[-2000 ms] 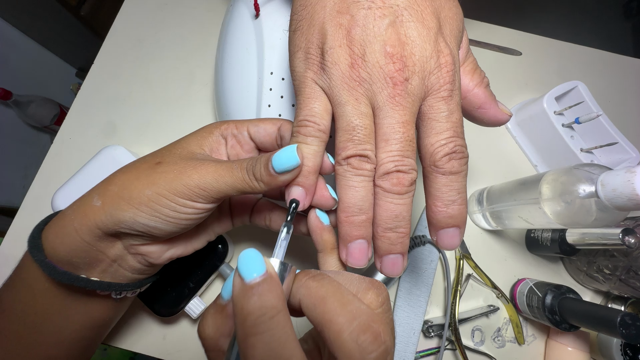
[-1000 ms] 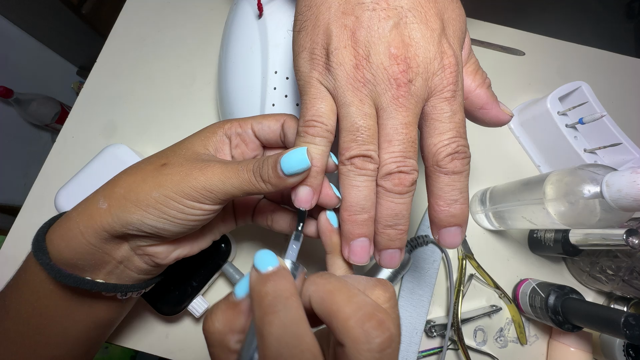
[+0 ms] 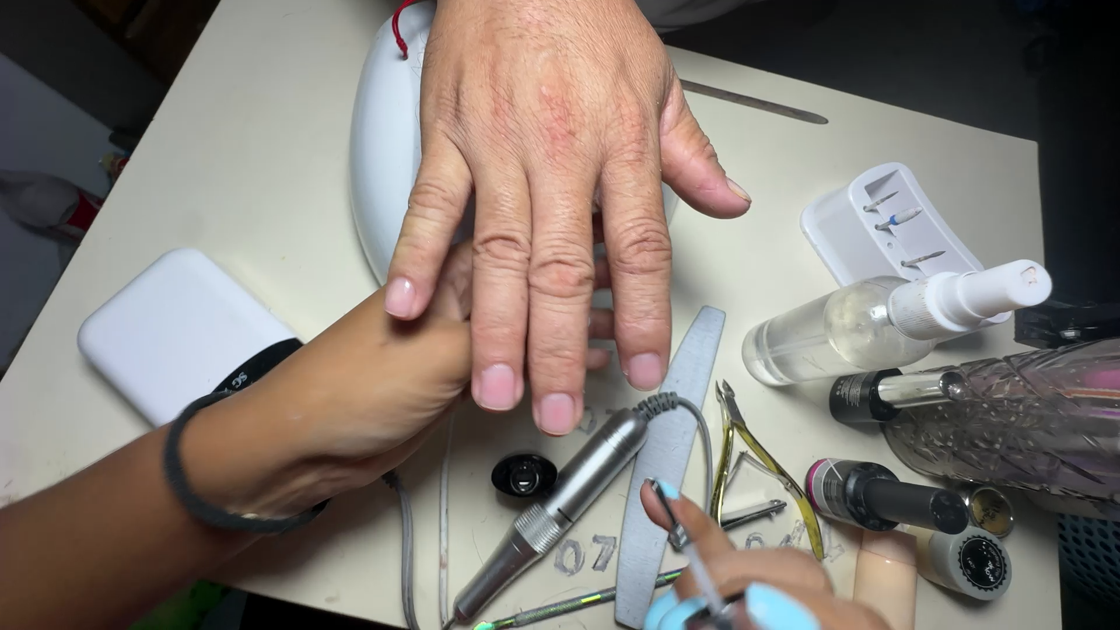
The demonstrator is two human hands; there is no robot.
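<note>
My left hand (image 3: 385, 385), with a dark band at its wrist, lies palm up under another person's hand (image 3: 551, 157), its fingers partly hidden beneath that hand's fingers. The person's hand is spread palm down, fingertips toward me. At the lower right, my right hand (image 3: 752, 569), with light blue nails, holds a nail polish brush (image 3: 691, 551), bristles pointing up and left, apart from the person's nails. Below the person's fingertips stands an open nail polish bottle (image 3: 523, 475), beside a silver nail drill handpiece (image 3: 551, 507) and a grey nail file (image 3: 669, 464).
A white nail lamp (image 3: 381, 166) sits behind the person's hand, and a white case (image 3: 179, 332) lies at left. On the right are a drill bit holder (image 3: 945, 236), a clear spray bottle (image 3: 840, 332), several polish bottles and gold-handled cuticle nippers (image 3: 770, 464). A metal pusher (image 3: 586, 601) lies near the front.
My right hand has moved right and down with the brush, away from the person's little finger. My left hand has let go of that fingertip and now lies under the fingers.
</note>
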